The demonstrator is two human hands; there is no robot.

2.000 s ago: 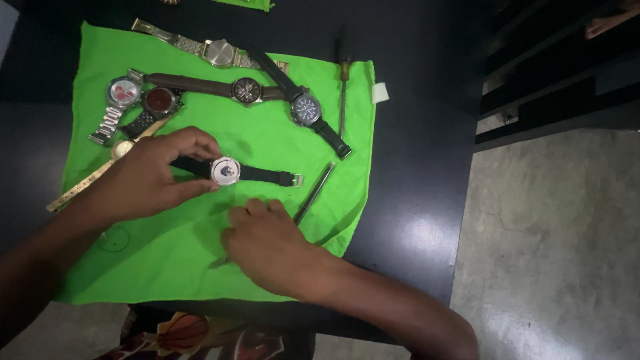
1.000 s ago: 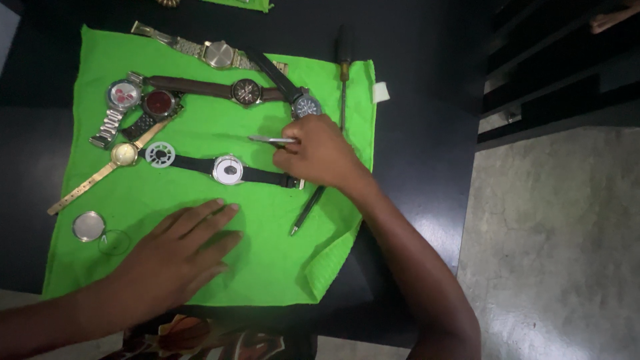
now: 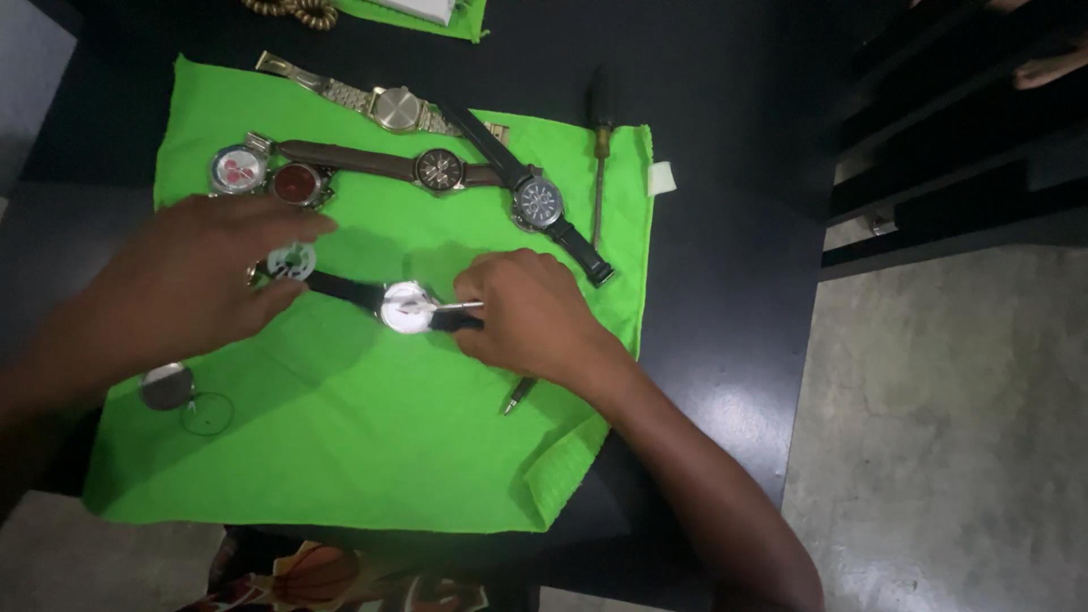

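An opened wristwatch [image 3: 406, 308] with a black strap lies on the green cloth [image 3: 374, 459]. My right hand [image 3: 531, 314] grips a thin metal tool, perhaps tweezers, [image 3: 455, 306] whose tip is over the watch's white inside. Beside the strap's left part is a pale ring-shaped spacer [image 3: 291, 262]; my left hand [image 3: 212, 272] hovers around it, thumb and fingers apart, blurred. Whether it touches the ring I cannot tell. A round metal case back [image 3: 167, 387] and a thin dark gasket ring [image 3: 206, 414] rest at the lower left. A pen-like tool [image 3: 518, 396] shows partly below my right hand.
Several watches lie behind: a gold-tone one [image 3: 397, 109], a brown-strapped one [image 3: 439, 170], a black-strapped one [image 3: 538, 202], and two at the left, one red-faced [image 3: 297, 183]. A screwdriver [image 3: 601, 178] lies at the cloth's right side. Gold-coloured beads [image 3: 293, 10] sit at the top.
My right hand has moved left and down, bringing the thin tool to the opened watch. My left hand has risen from the lower cloth to the spacer. The case back lay under no hand a second ago either.
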